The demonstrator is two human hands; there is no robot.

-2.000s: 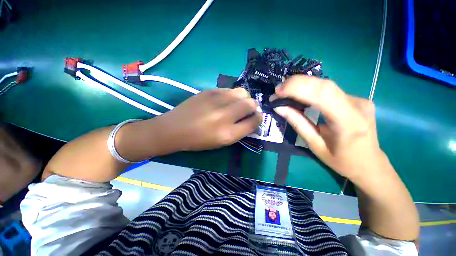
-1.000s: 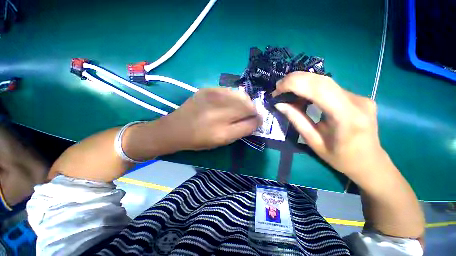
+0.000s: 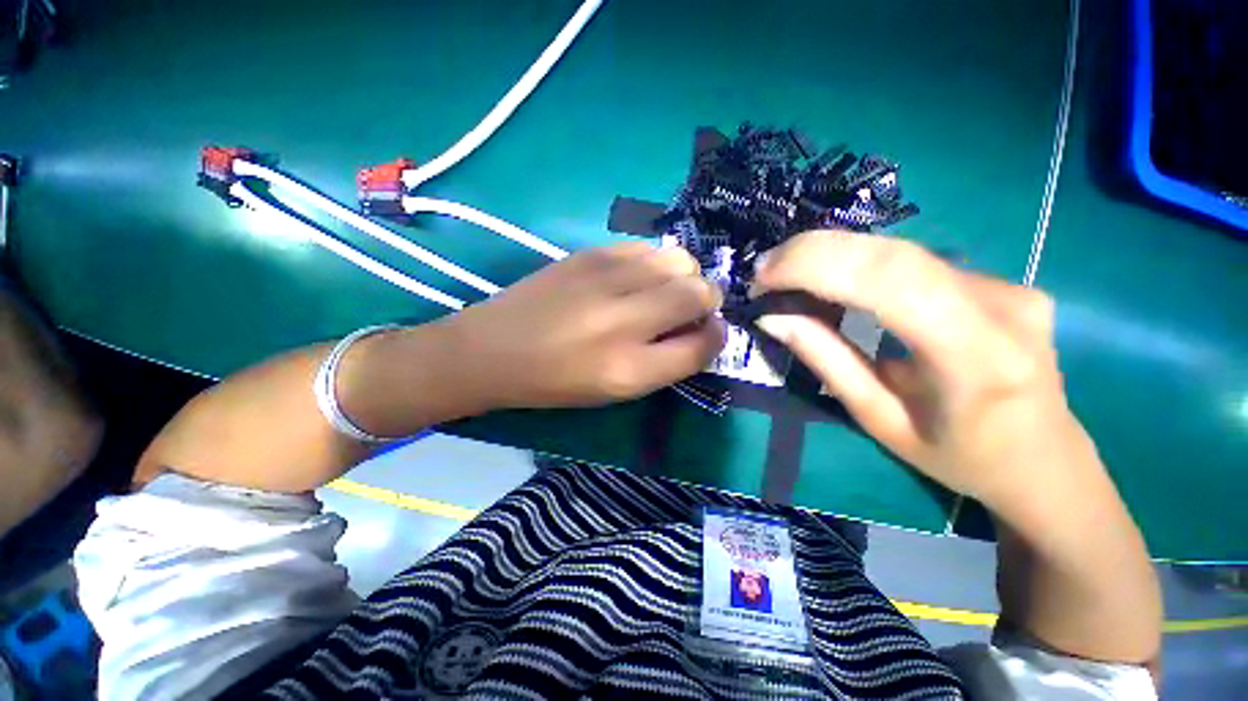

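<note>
My left hand (image 3: 602, 326) is closed, fingertips together, on the end of a white cable (image 3: 479, 219); the thin wire ends are hidden by the fingers. My right hand (image 3: 756, 299) faces it, thumb and index finger slightly apart around what looks like a small black connector housing, blurred against the dark background. The fingertips of both hands are close together over a white sheet (image 3: 762, 362). A heap of loose black housings (image 3: 787, 185) lies just beyond them. A red-and-black plug (image 3: 387, 185) is on the cable's far end, left of my hands.
Another red-and-black plug (image 3: 223, 166) with paired white leads lies further left. Black tape (image 3: 784, 452) crosses the green bench (image 3: 876, 473). A blue-rimmed tray (image 3: 1157, 171) is at the upper right. Thin dark wires lie under my left hand. Another person's arm (image 3: 41, 411) is at the left edge.
The view has shifted slightly, moving the bench items right. The plug at the far left has gone from view. The dark piece between my right fingertips, clear two seconds ago, now shows less distinctly.
</note>
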